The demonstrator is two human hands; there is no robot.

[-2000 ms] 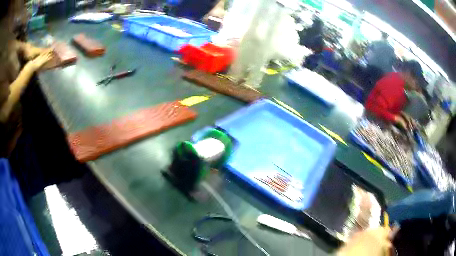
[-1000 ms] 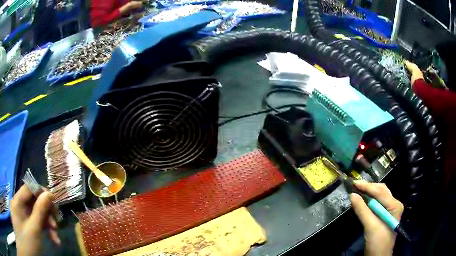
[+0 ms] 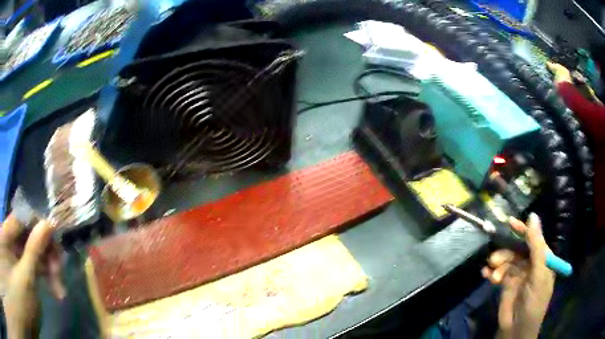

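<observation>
My right hand (image 3: pixel 521 275), at the right, holds the soldering iron (image 3: pixel 472 217); its metal tip is at the yellow sponge (image 3: pixel 439 192) of the black iron stand (image 3: pixel 404 136). Its teal grip end sticks out to the right. My left hand (image 3: pixel 30 265) is blurred at the left edge, fingers raised around a blurred bunch of silvery leads (image 3: pixel 25 210). The red-brown perforated board (image 3: pixel 239 228) lies between the hands on the tan cardboard (image 3: pixel 265 291). Its holes and any leads in it are blurred.
A black fan grille (image 3: pixel 212 119) stands behind the board. A metal cup (image 3: pixel 140 192) with a wooden-handled brush (image 3: pixel 106 167) sits beside stacked leaded pieces (image 3: pixel 63 172). A teal box (image 3: pixel 477 126) and thick black hose (image 3: pixel 550 99) are at the right. Another person's red sleeve (image 3: pixel 580 109) shows far right.
The view has turned from the blue tray and spool to the board. Since the last earlier frame, the iron's tip has come onto the sponge, and my left hand is nearer the left edge.
</observation>
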